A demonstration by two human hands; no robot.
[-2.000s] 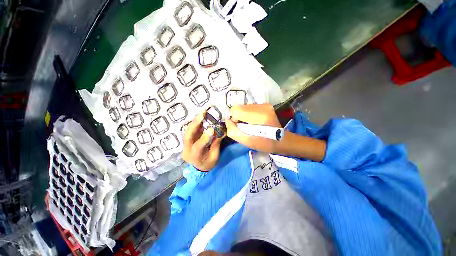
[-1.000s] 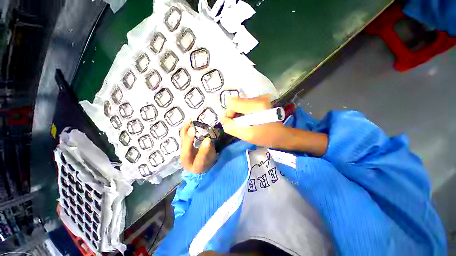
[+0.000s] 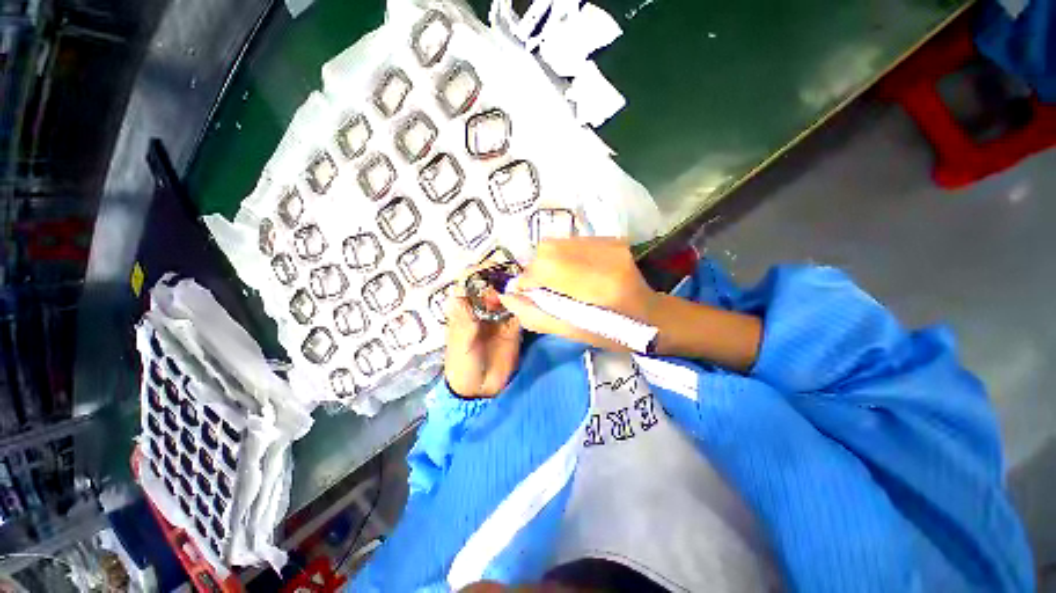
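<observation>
My left hand (image 3: 481, 353) holds a silver-dark rounded-square watch case (image 3: 486, 292) in its fingertips above the near edge of the tray. My right hand (image 3: 591, 284) grips a white marker pen (image 3: 596, 317). Its front end points at the case, its back end towards my right sleeve. The tip is too small and blurred to see clearly. The white parts tray (image 3: 338, 204) lies on the bench with several rows of similar cases. A thin white crinkled liner (image 3: 625, 206) shows around its edges.
The green bench (image 3: 741, 87) has white paper strips (image 3: 593, 93) beyond the tray. A second tray (image 3: 191, 446) with dark cases and crumpled liners stands at lower left on a red crate (image 3: 191, 554). A red stool (image 3: 955, 139) and a person's blue sleeve (image 3: 1019, 46) are at upper right.
My left hand has turned the case, which now shows its ring more openly. The marker has tilted, its back end lower. The whole view has shifted slightly.
</observation>
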